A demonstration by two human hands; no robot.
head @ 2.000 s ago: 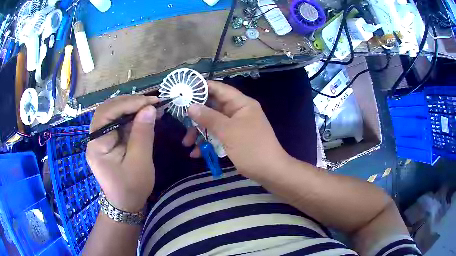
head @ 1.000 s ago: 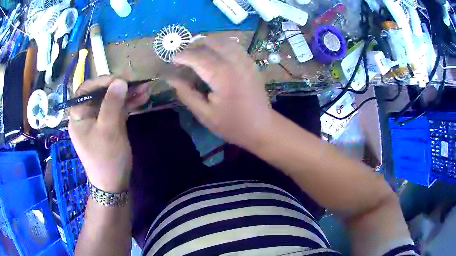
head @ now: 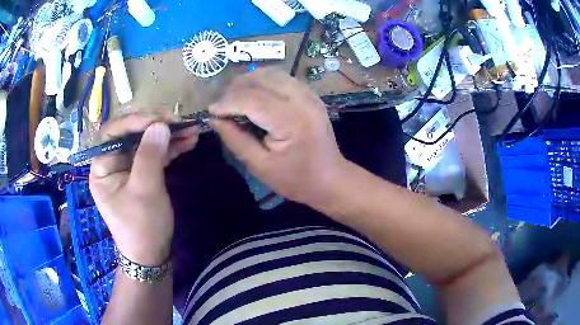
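My left hand (head: 137, 152) holds a thin dark pen-like tool (head: 108, 150), its tip pointing right. My right hand (head: 280, 127) has its thumb and fingertips closed together at the tool's tip, just above the bench edge; whether they pinch a small part cannot be told. The white mini fan (head: 205, 54) lies on the bench beyond my hands, round slatted head to the left and opened handle (head: 264, 50) to the right, touched by neither hand. A dull grey-green item (head: 259, 189) lies on my lap below my right hand.
Yellow-handled pliers (head: 96, 95), a white stick and more white fans stand or lie at the left. A purple spool (head: 401, 43), small parts and black cables (head: 439, 76) are at the right. Blue crates (head: 528, 184) are on both sides, an open carton (head: 474, 152) below the bench at right.
The fan with its blue cell has gone from my right hand onto the bench. My right hand has since drawn back, and its fingertips now meet the tip of the tool in my left hand.
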